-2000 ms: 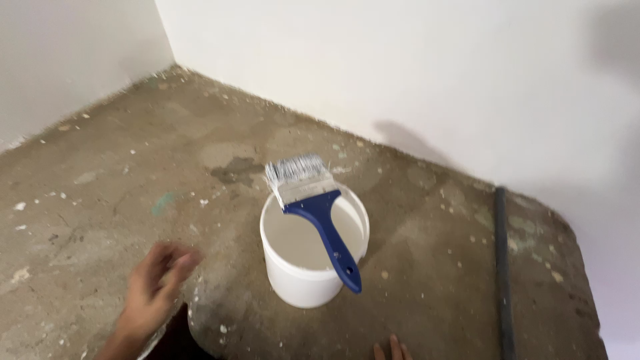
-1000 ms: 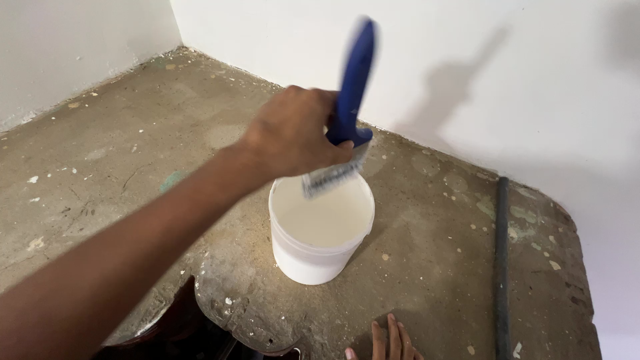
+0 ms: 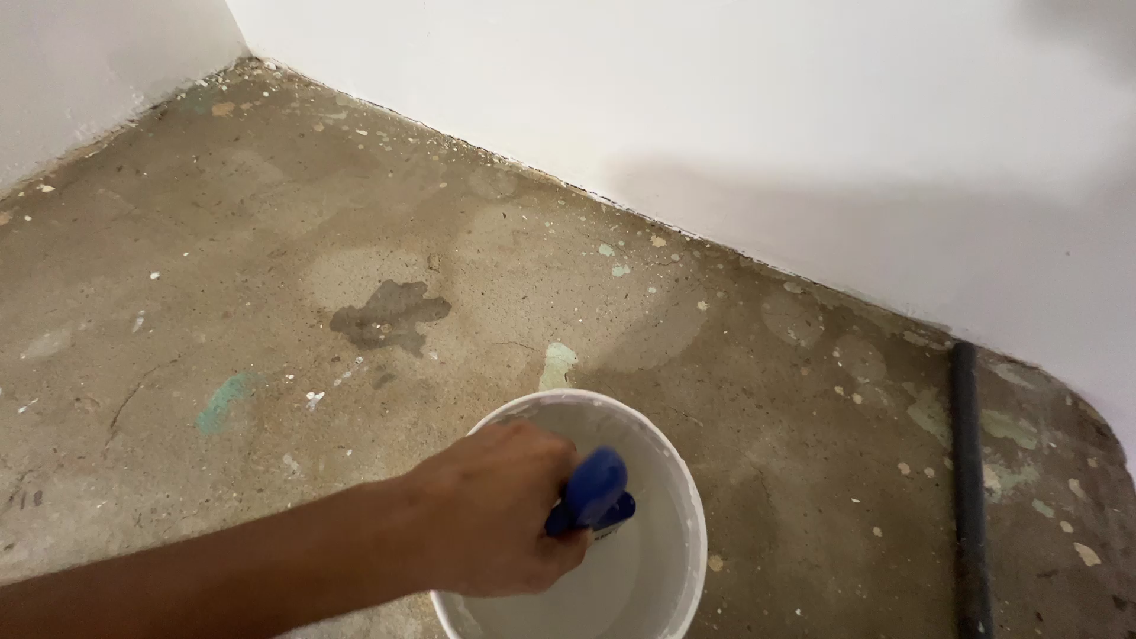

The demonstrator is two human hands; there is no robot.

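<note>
My left hand (image 3: 510,510) grips a flat paintbrush by its blue handle (image 3: 596,484), over and partly inside the mouth of a white plastic bucket (image 3: 697,532). The handle points up toward the camera, and the brush's bristles are hidden below the hand. Pale, whitish liquid (image 3: 621,577) shows inside the bucket, which stands on the concrete floor at the bottom of the view. My right hand is out of view.
A dark pipe (image 3: 969,488) lies along the floor at the right and reaches the white wall (image 3: 710,98). Another wall (image 3: 98,71) meets it at the upper left corner. Paint spots and a dark stain (image 3: 390,312) mark the concrete floor (image 3: 266,231).
Two seconds ago the brush lay across the bucket's rim; my left hand then took hold of it and has now lowered it into the bucket's mouth. My right hand has left the view.
</note>
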